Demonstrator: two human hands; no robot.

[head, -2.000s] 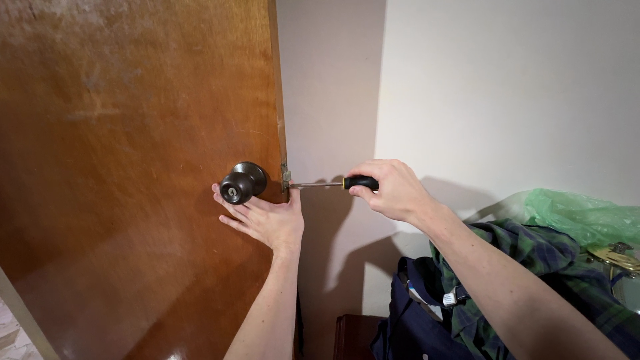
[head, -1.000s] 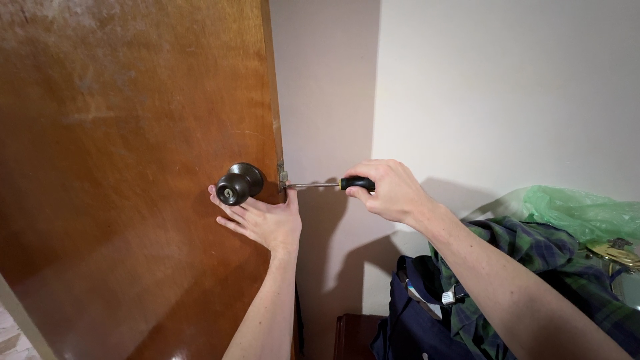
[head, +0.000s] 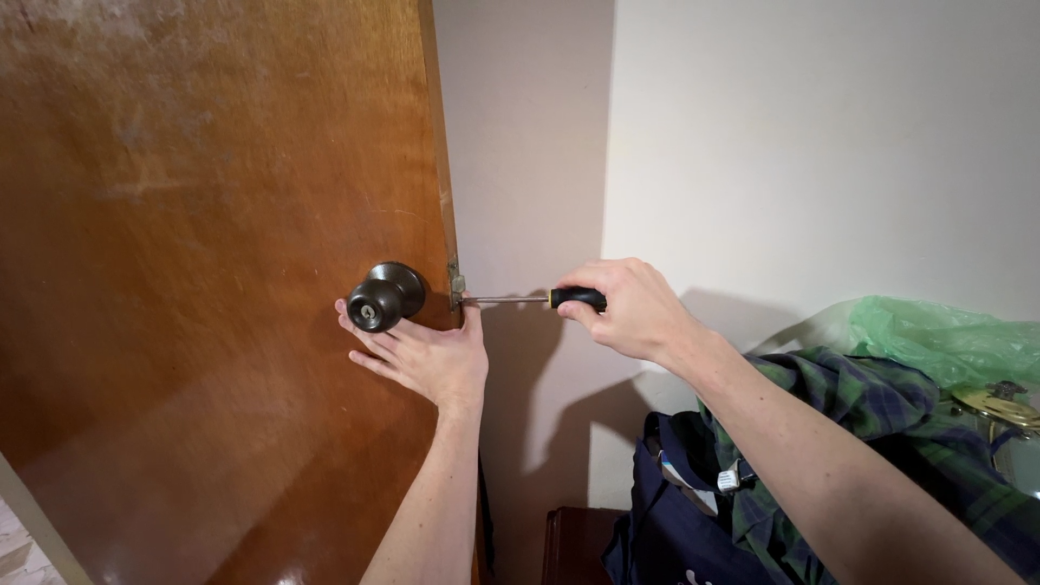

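Note:
My right hand (head: pixel 638 313) grips the black handle of a screwdriver (head: pixel 508 300), held level with its shaft pointing left. The tip meets the lower part of the metal latch plate (head: pixel 457 284) on the edge of a wooden door (head: pixel 244 244). Under the dark door knob (head: pixel 380 301), which has a keyhole in its face, my left hand (head: pixel 422 357) lies spread against the door. Its thumb reaches the door's edge beside the screwdriver tip, and its other fingers lie below and behind the knob.
A pale wall (head: pixel 812 146) stands behind. At the lower right are a navy fabric bag (head: pixel 674 528), a green and blue plaid cloth (head: pixel 853 390), a green plastic bag (head: pixel 934 333) and a brass-coloured metal piece (head: pixel 999 406). A dark red piece of furniture (head: pixel 569 544) is low beside the navy bag.

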